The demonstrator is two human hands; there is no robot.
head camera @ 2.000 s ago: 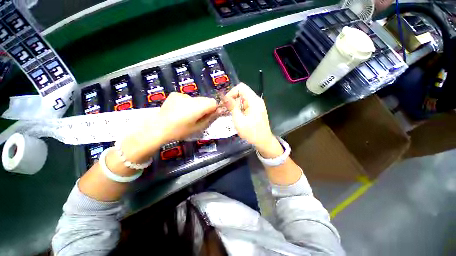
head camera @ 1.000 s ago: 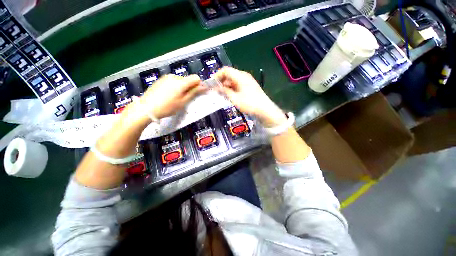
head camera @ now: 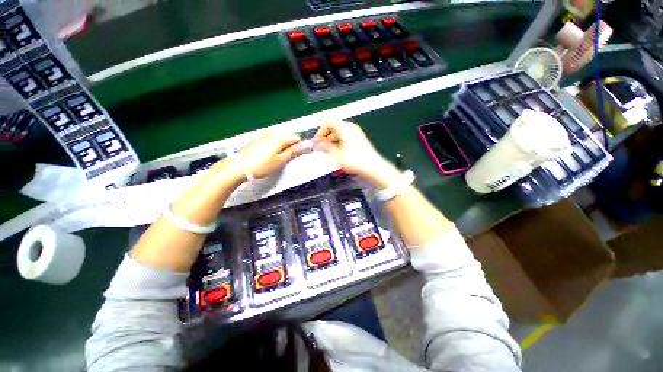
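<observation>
My left hand [head camera: 270, 154] and my right hand [head camera: 347, 149] meet at the fingertips above the back row of a clear tray [head camera: 327, 280]. My left hand pinches the end of a white label strip [head camera: 156, 201] that runs left under my forearm. A tiny piece may be between the fingertips; it is too small to tell. Black-and-red devices [head camera: 317, 234] lie in the tray's front row; my arms and the strip hide much of the back row. A printed label sheet [head camera: 69, 109] lies at the left.
A white label roll [head camera: 51, 254] stands at left. A second tray of devices [head camera: 363, 54] lies on the green conveyor. At right are a pink-edged phone [head camera: 444, 148], stacked trays [head camera: 512, 102], a cream cup [head camera: 513, 155], a small fan [head camera: 539, 68] and a cardboard box [head camera: 549, 254] below the bench.
The view has tilted up, showing more of the conveyor and the second tray. My hands have stayed close together, moving off the front-row devices towards the tray's back edge.
</observation>
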